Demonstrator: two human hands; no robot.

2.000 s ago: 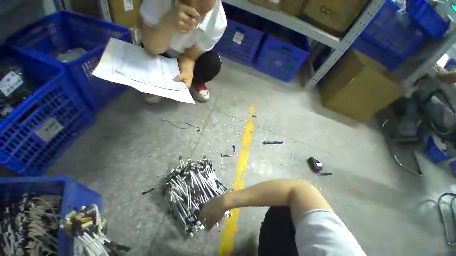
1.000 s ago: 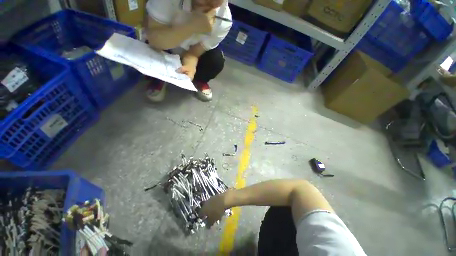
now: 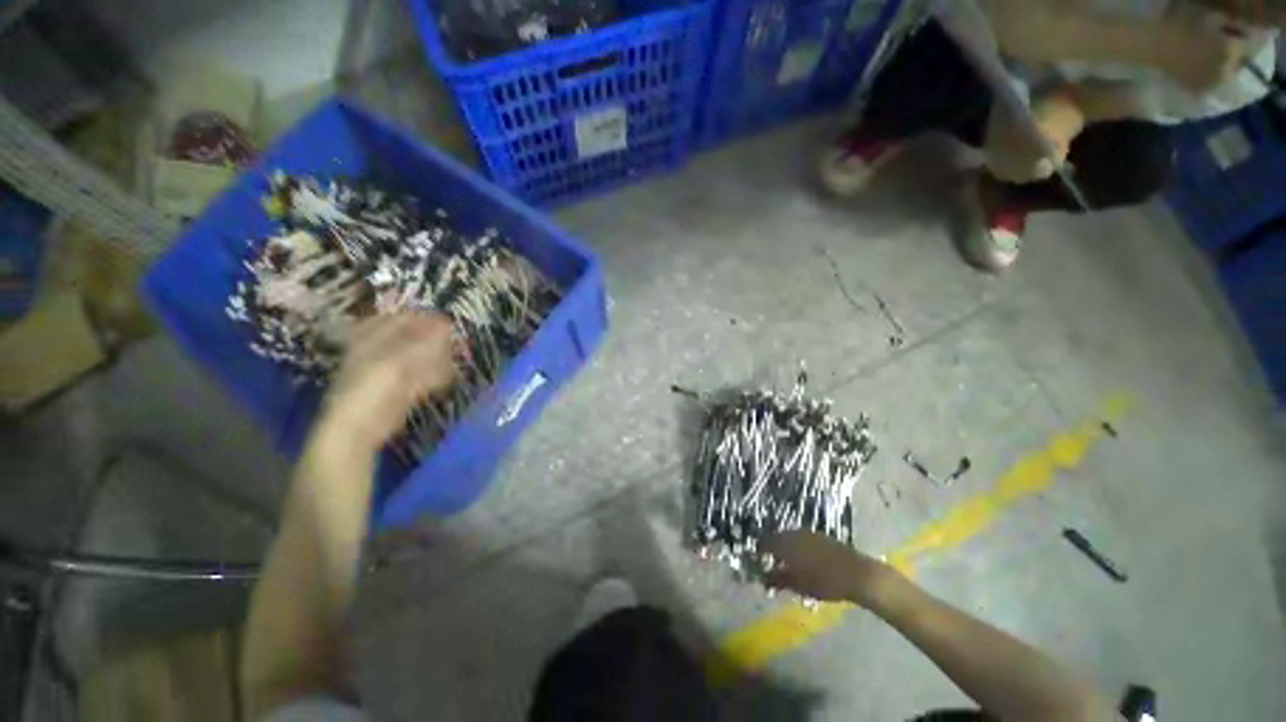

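Observation:
A pile of black-and-white cable assemblies (image 3: 776, 473) lies on the grey floor beside the yellow line. My right hand (image 3: 818, 567) is at the pile's near edge, and its fingertips are hidden, so its grip cannot be told. A solid-walled blue bin (image 3: 567, 332) stands to the left, full of mixed cables (image 3: 466, 282) with white, black and cream ends. My left hand (image 3: 402, 360) is blurred over the cables in this bin; whether it holds any cannot be told.
Ventilated blue crates (image 3: 599, 92) stand behind. A crouching person's shoe (image 3: 996, 226) is at upper right. A thin dark marker (image 3: 1094, 554), the yellow line (image 3: 1015, 487) and stray cables (image 3: 937, 470) are on the right. A metal tube (image 3: 141, 568) is at left.
The view has turned left, bringing the whole blue bin into view. My left hand now shows over the bin. My right hand is still at the floor pile.

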